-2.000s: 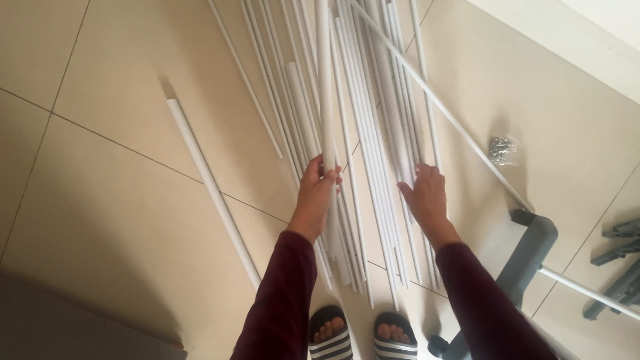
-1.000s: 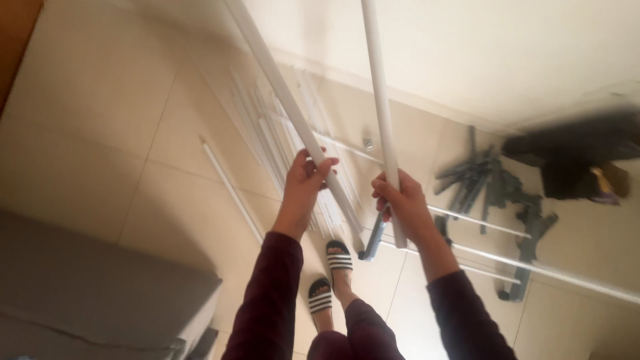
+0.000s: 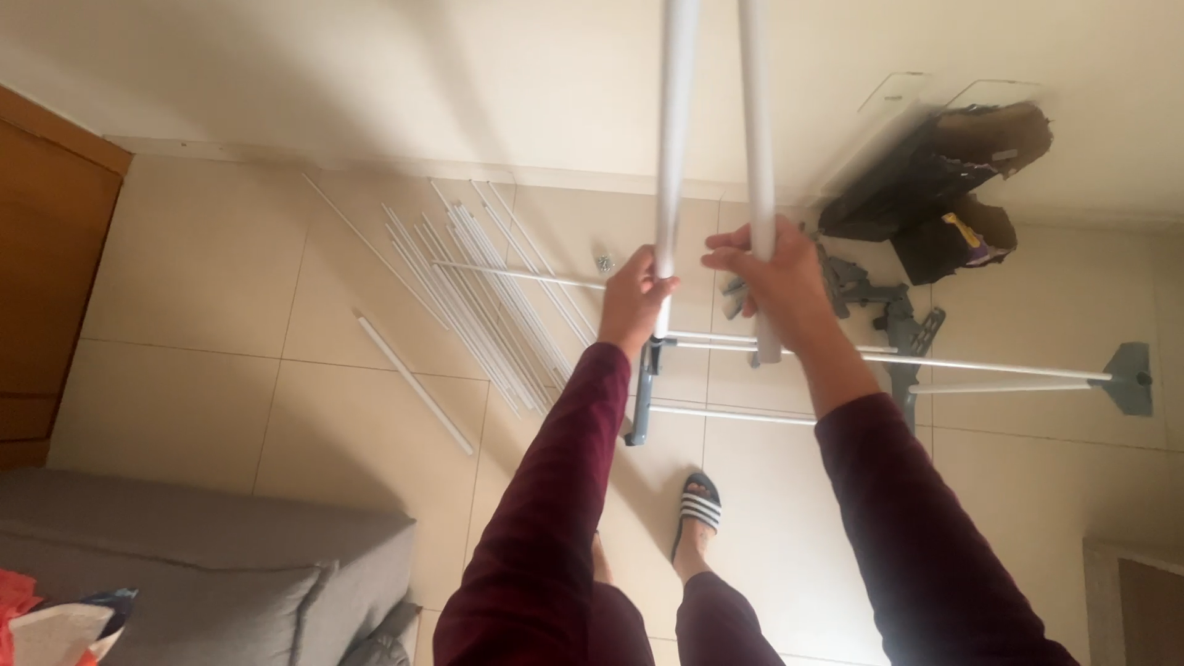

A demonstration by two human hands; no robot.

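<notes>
My left hand [image 3: 638, 301] grips a thick white tube [image 3: 676, 139] near its lower end; the upper end runs out of view at the top. Beside it, a second thick white tube [image 3: 758, 139] stands nearly parallel in my right hand [image 3: 777, 277], its lower end below the palm and some fingers extended. Thin white rods [image 3: 490, 305] lie on the tiled floor to the left, with a lone white tube [image 3: 416, 384] apart from them. Under and right of my hands lies a partly joined frame of white tubes with grey plastic fittings [image 3: 640, 393].
A small bag of hardware [image 3: 604, 264] lies near the rods. Torn black packaging [image 3: 925, 176] leans at the wall, by more grey plastic parts [image 3: 846, 277]. A grey sofa [image 3: 203, 555] stands at lower left, a wooden door or cabinet [image 3: 55, 277] at far left.
Both hands were low among the rods; they have risen from the floor, each with a thick white tube. The tubes leaned apart a second ago and now stand closer to upright. The view has shifted widely.
</notes>
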